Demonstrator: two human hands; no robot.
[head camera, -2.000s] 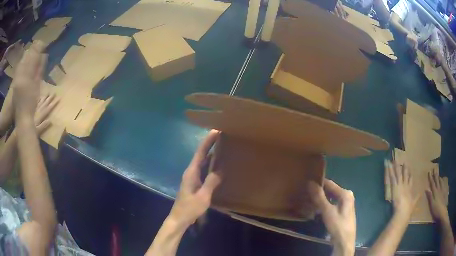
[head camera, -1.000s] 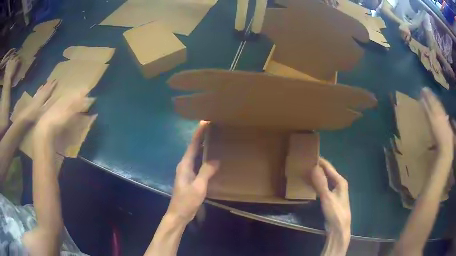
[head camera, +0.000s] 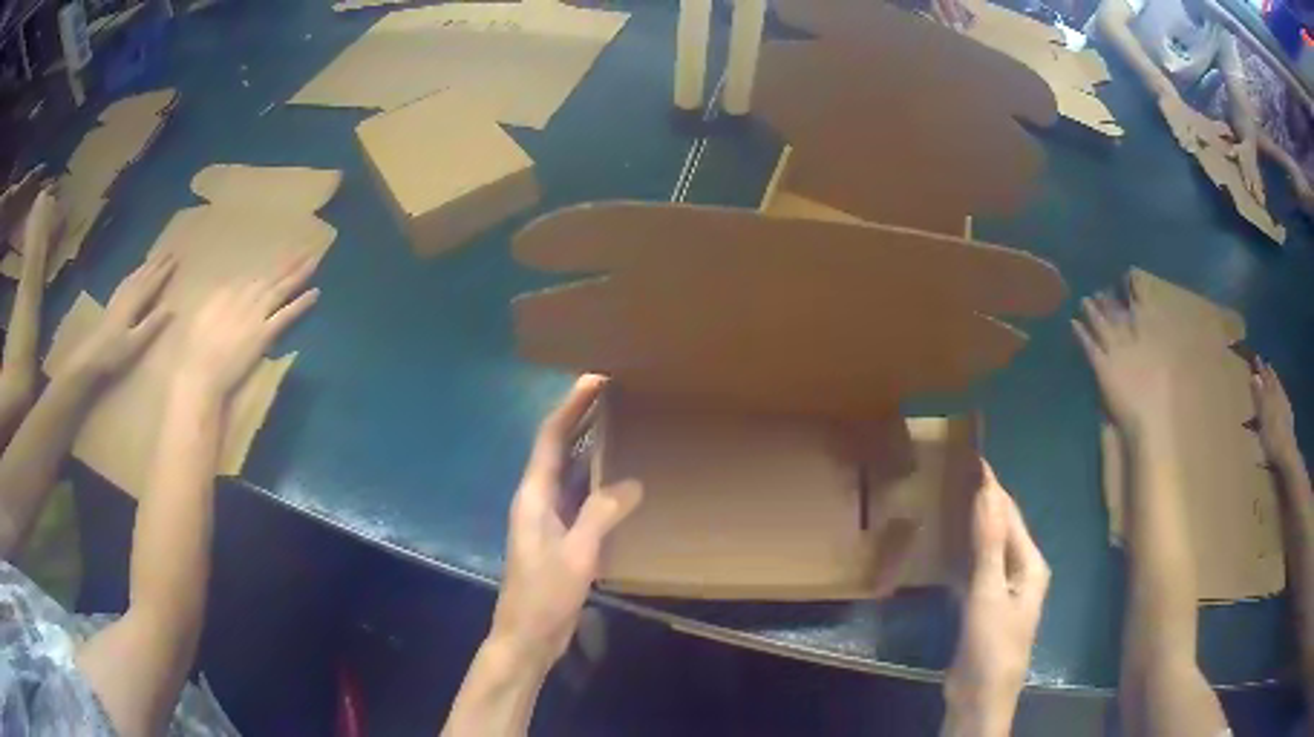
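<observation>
A part-folded brown mailer box (head camera: 735, 497) lies at the table's near edge, its tray open toward me. Its lid panel (head camera: 778, 310) stands up behind the tray, with notched, rounded ends. My left hand (head camera: 541, 540) grips the left side wall, thumb inside and fingers outside. The right side flap (head camera: 944, 497) is splayed outward, and a dark slot shows in the base beside it. My right hand (head camera: 1004, 576) is at this flap's outer edge, fingers upright and close together; its thumb is hidden or blurred.
A closed box (head camera: 450, 173) and a flat cardboard sheet (head camera: 476, 58) lie beyond at the left. An open box (head camera: 908, 123) stands opposite. Other people's hands press blanks at left (head camera: 195, 238) and right (head camera: 1225, 475). Two pale upright posts (head camera: 718, 58) stand at the back.
The right side flap was folded inward a second ago and now leans outward, with my right hand moved right along with it. My left hand keeps its hold. The neighbours' hands have moved on their blanks.
</observation>
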